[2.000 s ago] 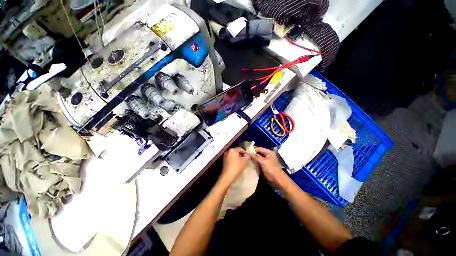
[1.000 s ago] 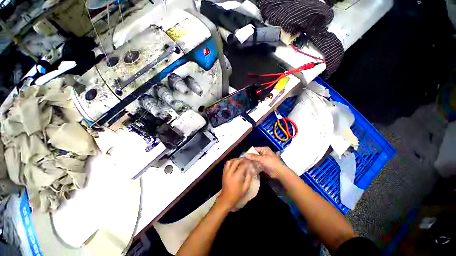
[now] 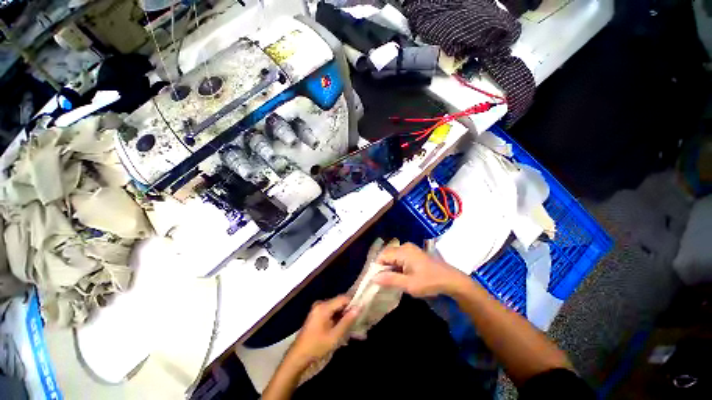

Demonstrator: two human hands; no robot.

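Note:
A beige fabric piece (image 3: 373,301) is held between my two hands over my lap, in front of the table edge. My left hand (image 3: 324,324) grips its lower left end. My right hand (image 3: 414,271) grips its upper right end, with a folded edge stretched between the fingers. The fingertips are partly hidden by the cloth. The white, oil-stained overlock machine (image 3: 242,101) stands on the table, with its dark needle area (image 3: 238,201) at the left front.
A crumpled beige pile (image 3: 70,211) lies left of the machine. A larger pale panel (image 3: 148,320) lies at the table front. A phone (image 3: 363,166) lies right of the machine. A blue crate (image 3: 579,234) holds white pieces (image 3: 480,207) and red-orange scissor loops (image 3: 443,205).
My hands have moved apart, the left down and left, the right slightly up. The bunched fabric is now drawn out between them. The view has shifted slightly since the first frame.

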